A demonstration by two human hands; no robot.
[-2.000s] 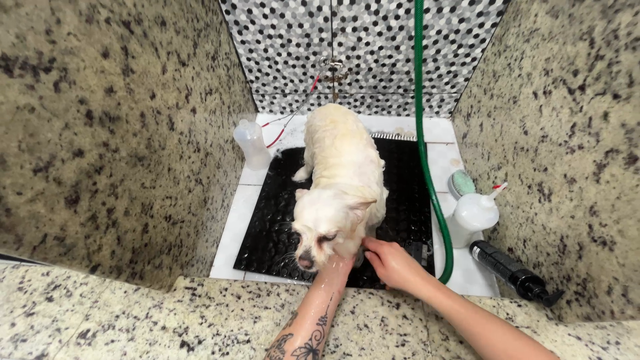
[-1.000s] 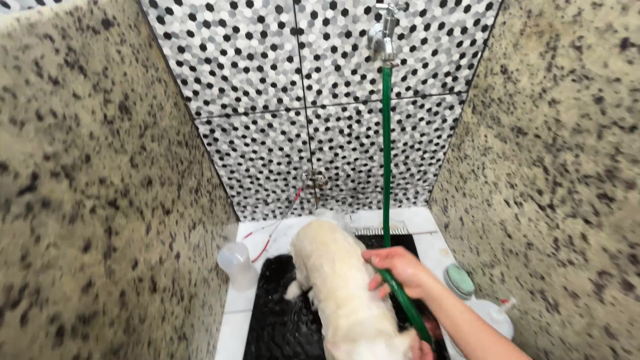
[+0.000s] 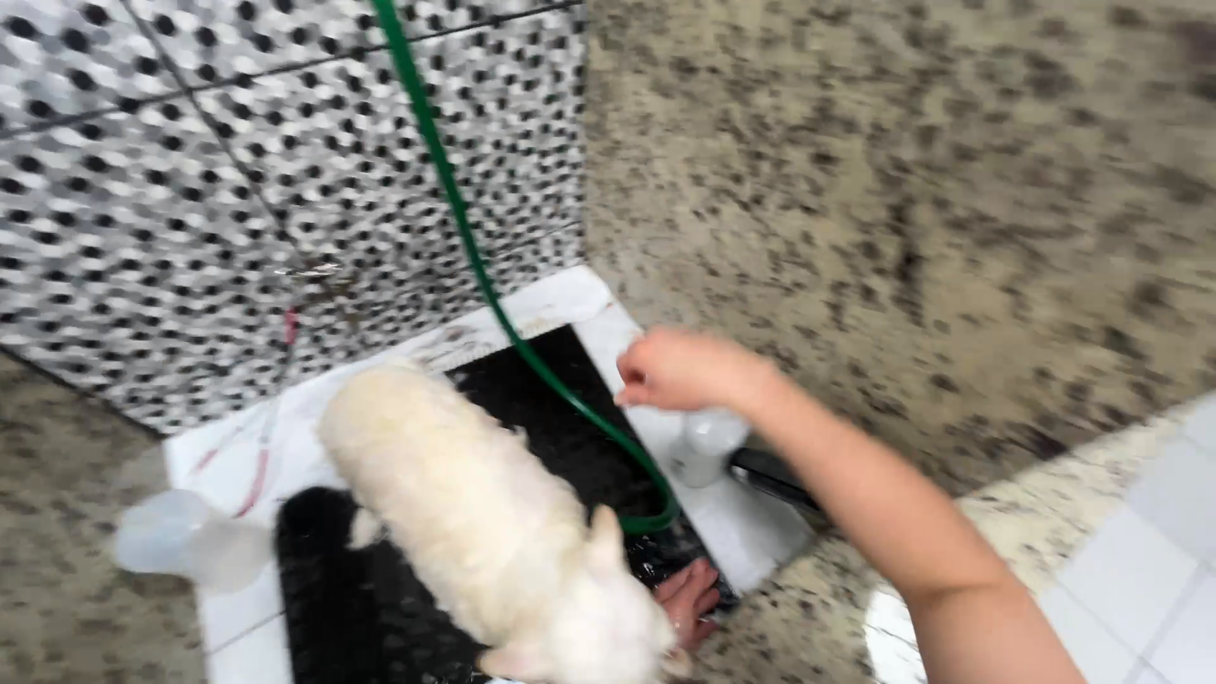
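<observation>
A wet, light-coated dog (image 3: 475, 494) stands on a black mat (image 3: 361, 608), its head towards me. Low beside its head, my left hand (image 3: 692, 600) shows bent, slightly spread fingers near the mat, its forearm hidden by the dog. My right hand (image 3: 679, 369) is over the tub's right side, just above a translucent bottle (image 3: 708, 451); its fingers are curled, and blur hides whether they hold anything. A green hose (image 3: 465, 223) hangs down, crosses the mat and loops back behind the dog's head, its end hidden.
A black bottle (image 3: 774, 480) lies at the right ledge. Another translucent container (image 3: 180, 537) is at the left, near a thin red tube (image 3: 255, 484). A speckled stone wall (image 3: 902, 209) and a patterned tile wall (image 3: 313, 180) enclose the tub. White floor tiles (image 3: 1130, 570) show at right.
My right hand has let go of the green hose, which it held a second ago, and has moved to the right side by the translucent bottle. The view has swung right.
</observation>
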